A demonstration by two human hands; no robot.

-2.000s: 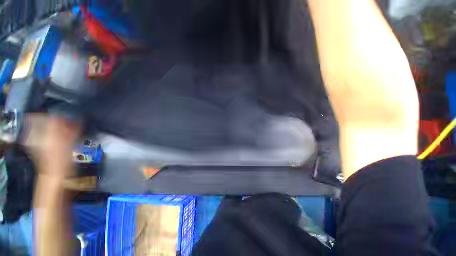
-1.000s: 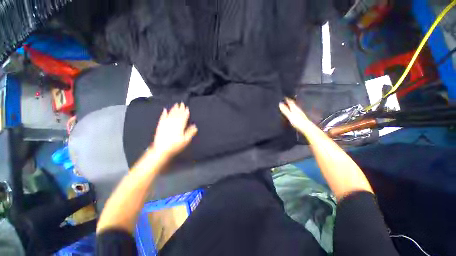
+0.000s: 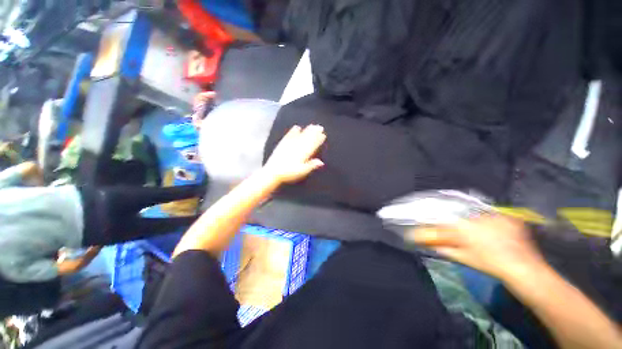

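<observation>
The black garment (image 3: 361, 153) lies spread over the light-grey sleeve board (image 3: 235, 136), whose rounded left end shows bare. More of the garment is bunched at the far side. My left hand (image 3: 295, 155) rests flat on the garment near its left edge, fingers apart, holding nothing. My right hand (image 3: 477, 242) is closed around the handle of the steam iron (image 3: 433, 206), blurred by motion. The iron points left and is at the garment's near right part; whether it touches the cloth cannot be told.
A blue plastic crate (image 3: 298, 262) with cardboard inside is below the board. A white triangular piece (image 3: 299, 80) lies beyond the board's left end, a white strip (image 3: 586, 119) at far right. Another person's grey sleeve (image 3: 41, 225) is at left. A blurred yellow hose (image 3: 580, 219) is at right.
My right hand has left the cloth and taken hold of the iron, which has moved left off its rest. My left hand stays on the garment. The view has shifted left.
</observation>
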